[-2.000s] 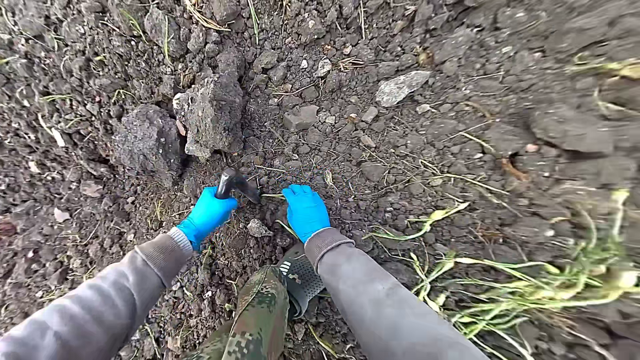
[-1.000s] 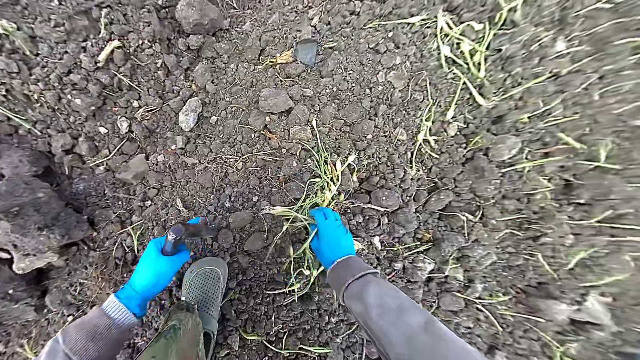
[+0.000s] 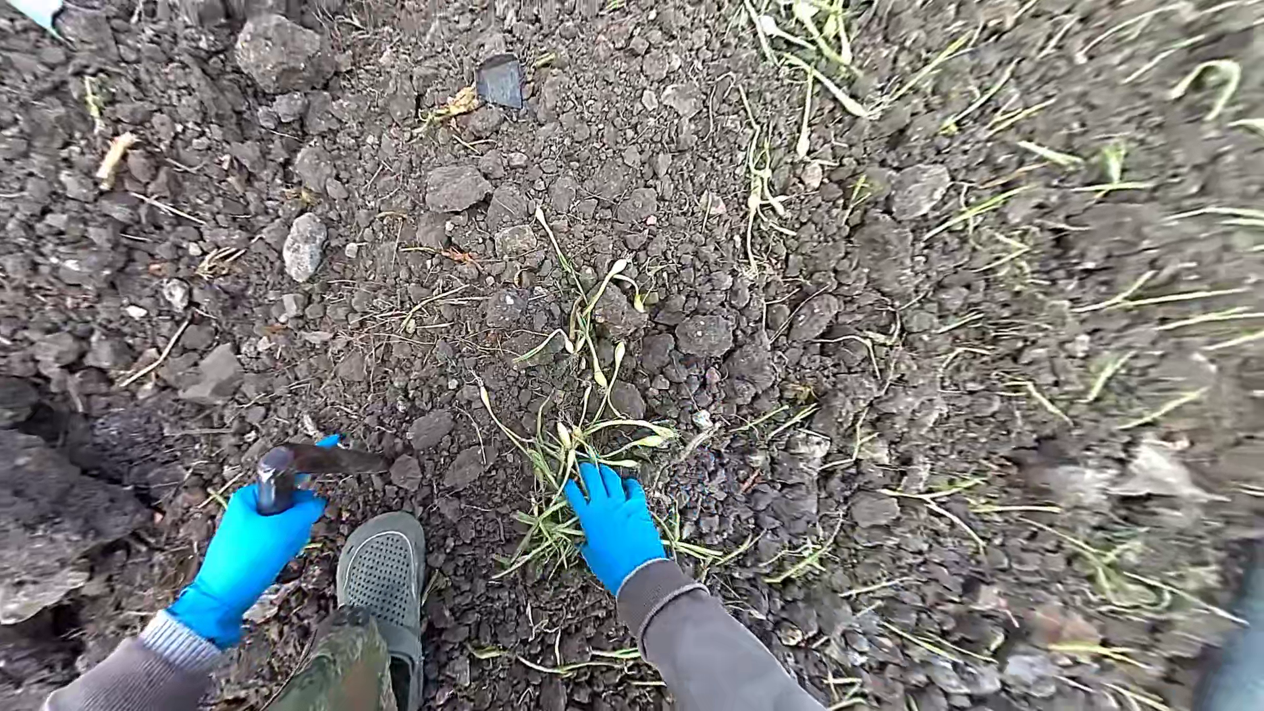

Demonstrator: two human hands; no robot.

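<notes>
My left hand (image 3: pixel 252 553), in a blue glove, is closed around the dark handle of a small hand tool (image 3: pixel 331 460); its dark metal head points right, low over the soil. My right hand (image 3: pixel 614 518), also gloved in blue, lies at the right edge of a loose pile of uprooted bulb plants (image 3: pixel 563 459) with thin green leaves and pale small bulbs. Its fingers are spread and touch the plants; whether any are gripped does not show. More plants (image 3: pixel 594 341) trail upward from the pile over the soil.
My foot in a grey-green perforated clog (image 3: pixel 383 573) stands between the hands. A large clod (image 3: pixel 54 523) lies at the left edge. Other plants (image 3: pixel 820 59) are strewn at the upper right. A dark flat fragment (image 3: pixel 501 81) and a pale stone (image 3: pixel 304 247) lie farther ahead.
The view has shifted strongly since two seconds ago. My right hand has gone from near the tool to the plant pile, where its fingers have since spread. My left hand still holds the tool.
</notes>
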